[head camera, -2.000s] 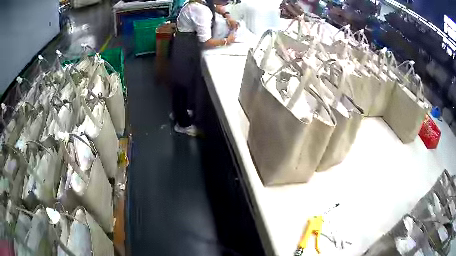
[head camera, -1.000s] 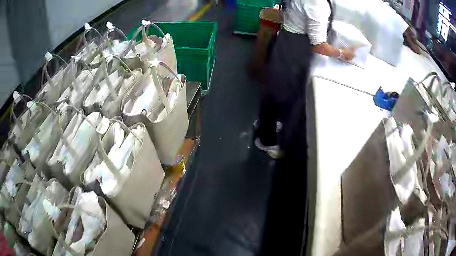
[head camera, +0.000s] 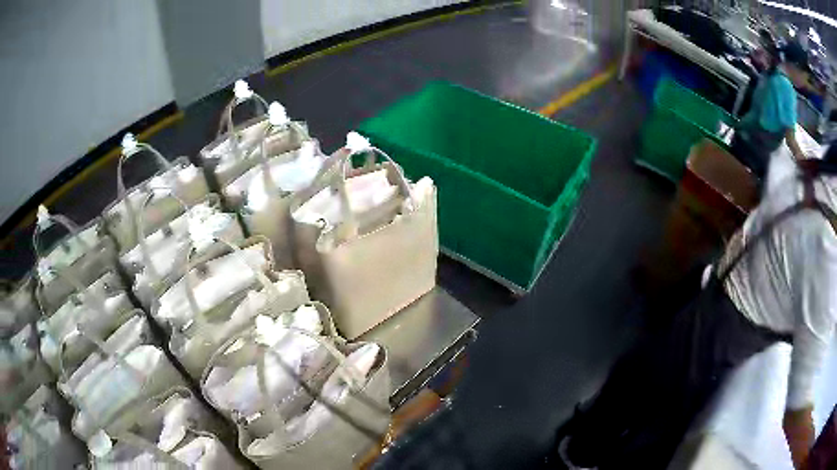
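Observation:
Several grey-beige tote bags stand upright in rows at the left. The nearest full one is a tote bag (head camera: 381, 266) at the trolley's right end, with white stuffing in its mouth and a white wrap (head camera: 358, 141) on top of its handle loop. Another tote bag (head camera: 321, 427) stands at the bottom, cut by the frame edge. They stand on a metal-edged trolley (head camera: 427, 335). Neither of my hands is in the picture.
An open green crate (head camera: 496, 220) stands on the floor just beyond the trolley. A person in a white top (head camera: 780, 266) is close at the right. Behind are a brown carton (head camera: 720, 174), another green crate (head camera: 675, 128) and a person in teal (head camera: 775, 101).
The view has swung left and come closer to the trolley's end and the green crate. The table's totes and the orange-yellow tool have left the picture.

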